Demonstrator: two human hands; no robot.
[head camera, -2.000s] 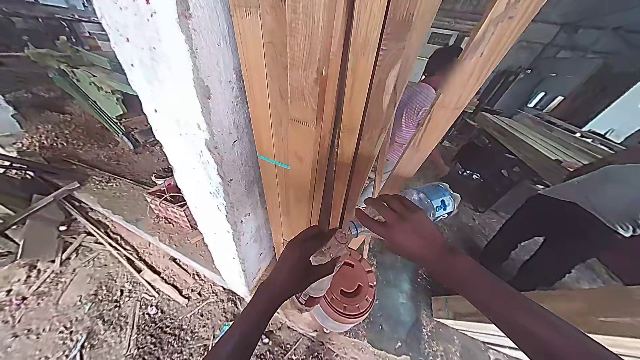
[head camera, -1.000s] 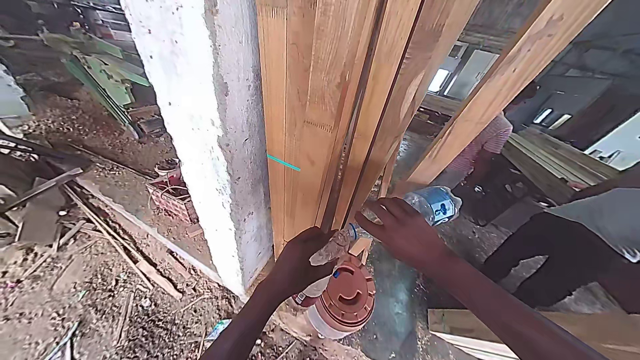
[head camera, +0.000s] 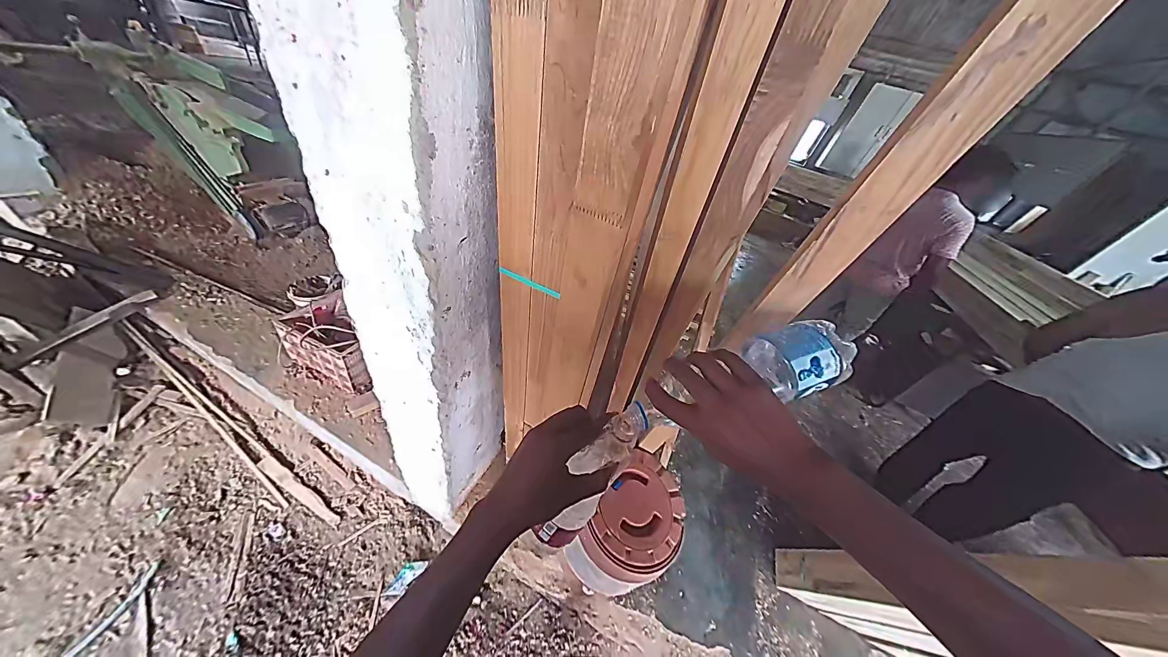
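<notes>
My right hand (head camera: 730, 415) grips a clear plastic bottle (head camera: 798, 360) with a blue label, tilted so its neck points down and left. My left hand (head camera: 557, 470) is shut on a second clear plastic bottle (head camera: 611, 438), whose blue-rimmed mouth meets or nearly meets the neck of the first. The fingers hide part of both necks. Just below the hands stands a white container with a reddish-brown lid (head camera: 643, 520). Wooden planks (head camera: 584, 210) stand upright right behind the hands.
A whitewashed pillar (head camera: 461, 228) rises left of the planks. Further left are a red plastic crate (head camera: 324, 347), scrap wood (head camera: 214, 415) and shavings. One person in a pink shirt (head camera: 926, 228) and another in dark trousers (head camera: 985, 456) are at the right, near stacked boards (head camera: 967, 584).
Both hands keep hold of the bottles in much the same pose. The person in the pink shirt has moved to the right from behind the planks.
</notes>
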